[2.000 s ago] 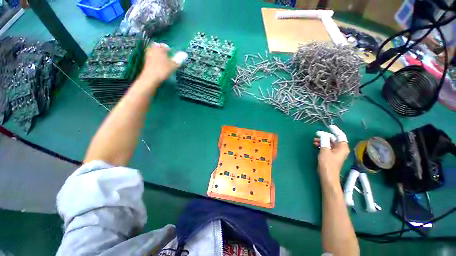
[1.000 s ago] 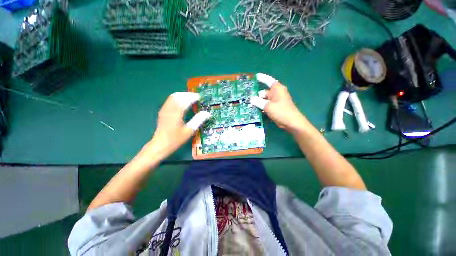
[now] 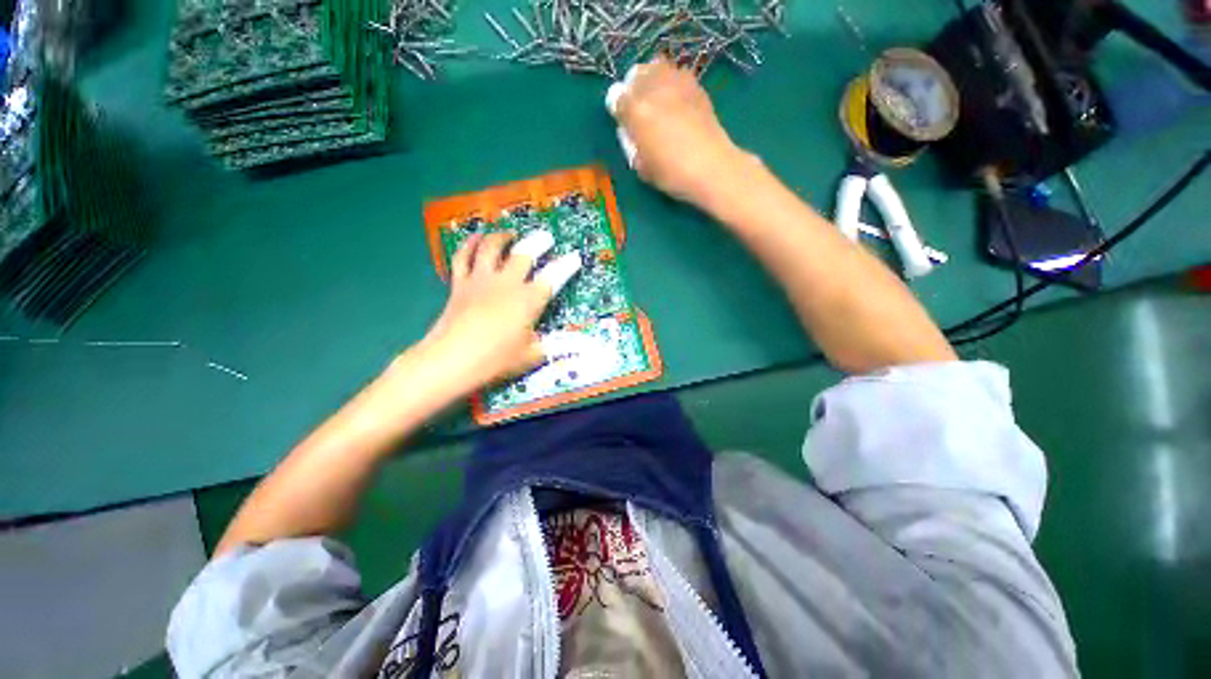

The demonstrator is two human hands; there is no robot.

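Observation:
The green circuit board panel (image 3: 598,281) lies on the orange fixture plate (image 3: 635,365), whose rim shows around it. My left hand (image 3: 494,308), with white finger cots, rests flat on the panel's left and middle part, fingers slightly apart, hiding part of it. My right hand (image 3: 675,130), also with white cots, is beyond the panel's far right corner, at the near edge of the loose silvery coil parts (image 3: 584,29). Its fingers are bent and partly hidden; I cannot tell whether they hold a coil part.
Stacked green panels (image 3: 272,80) stand far left, with another pile (image 3: 67,226) at the left edge. A solder reel (image 3: 903,104), white-handled cutters (image 3: 887,219), a black box (image 3: 1016,100), a small lit black device (image 3: 1043,239) and black cables are at right. Thin wire (image 3: 120,344) lies at left.
The panel was set on the orange plate between the first two frames. Since then my right hand has left the panel's right edge and moved to the coil parts; my left hand has moved onto the panel.

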